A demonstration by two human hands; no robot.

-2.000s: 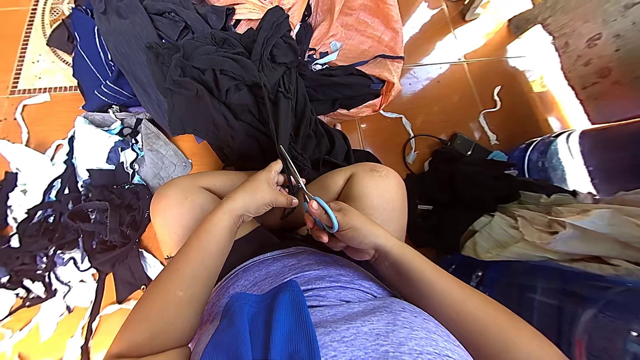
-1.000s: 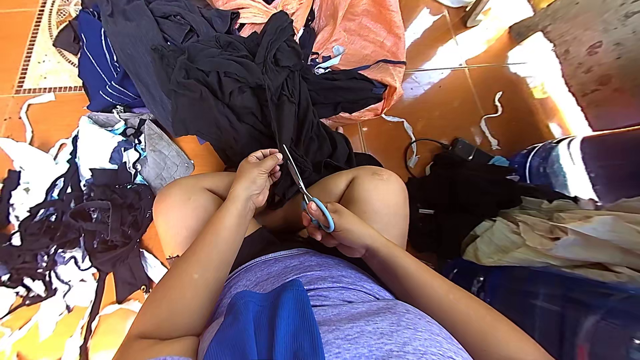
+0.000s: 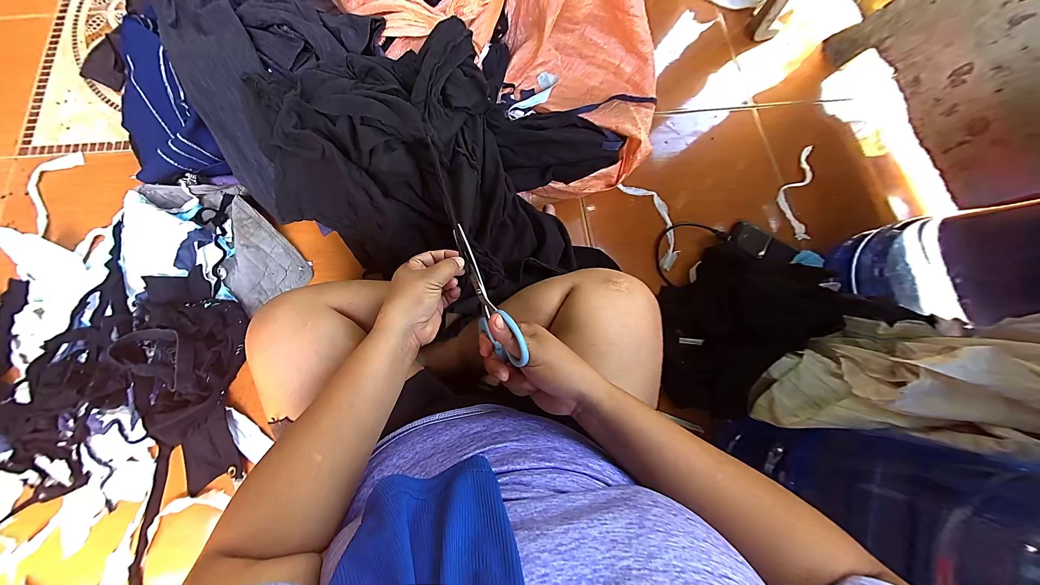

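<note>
In the head view, my right hand (image 3: 540, 366) holds a pair of scissors (image 3: 479, 284) by their light blue handles, thumb through one loop. The metal blades point up and away, close together, at the edge of the black fabric (image 3: 382, 138). My left hand (image 3: 422, 292) pinches a thin edge or strip of that black fabric just left of the blades. The fabric lies in a rumpled heap in front of my crossed legs, and part of it reaches into my lap. Exactly where the blades meet the cloth is hard to see.
Black and white fabric scraps (image 3: 162, 366) lie at the left by a grey quilted piece (image 3: 264, 256). An orange sack (image 3: 593, 49) is beyond the black heap. On the right are a black cloth (image 3: 731, 317), beige cloth (image 3: 894, 374), a blue plastic bottle (image 3: 877, 260) and a white strip (image 3: 786, 199).
My left hand was up at the scissor tips one second ago; it is now lower, beside the blades. The scissors stay in my right hand.
</note>
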